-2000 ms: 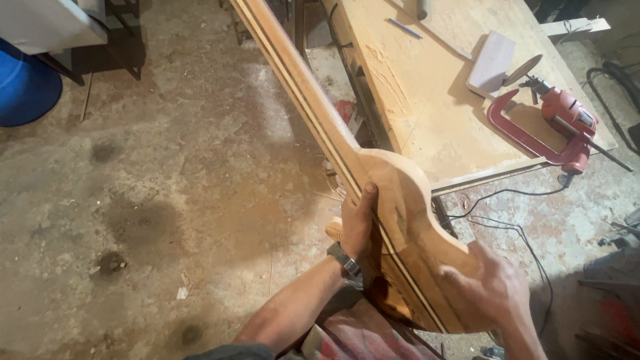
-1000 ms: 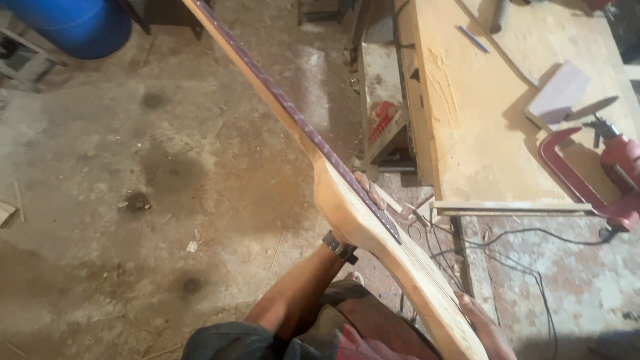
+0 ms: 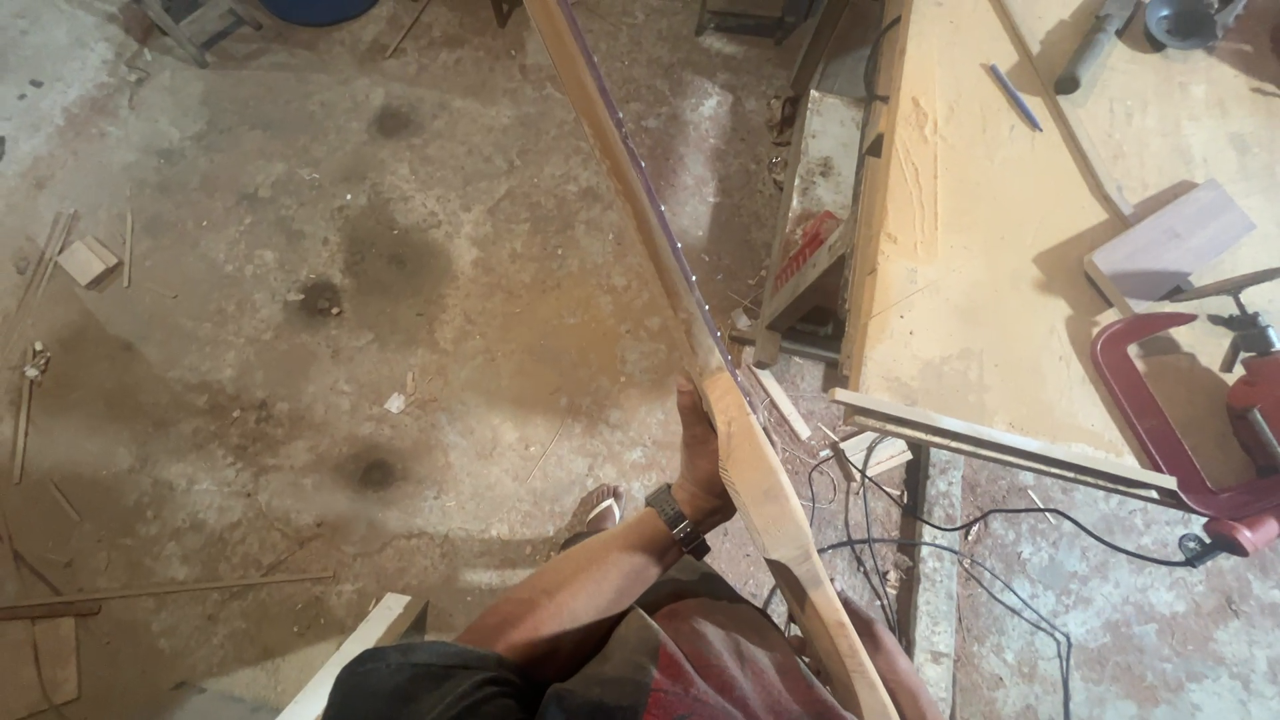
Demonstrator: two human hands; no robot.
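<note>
An unfinished wooden electric guitar or bass (image 3: pixel 765 475) is turned edge-on in front of me, its long neck (image 3: pixel 640 215) reaching up to the top edge of the view. Small pale marks run along the dark fretboard's side. My left hand (image 3: pixel 705 455), with a watch at the wrist, grips the instrument where neck and body meet; the thumb shows on the near side and the fingers are hidden behind. Low in the view, my right hand (image 3: pixel 875 640) is against the far side of the body, mostly hidden by the wood.
At the right is a wooden workbench (image 3: pixel 960 330) with a red C-clamp (image 3: pixel 1125 400), a red power tool (image 3: pixel 1260 400), a wood block (image 3: pixel 1175 240) and a blue pen or pencil (image 3: pixel 1015 97). Black cables (image 3: pixel 1065 535) hang below it. Wood strips (image 3: pixel 165 590) and offcuts (image 3: pixel 88 262) lie on the concrete floor.
The instrument has turned from showing its broad striped face to showing its narrow edge, and its neck stands steeper than a second ago. My left hand has moved from the body to the neck joint.
</note>
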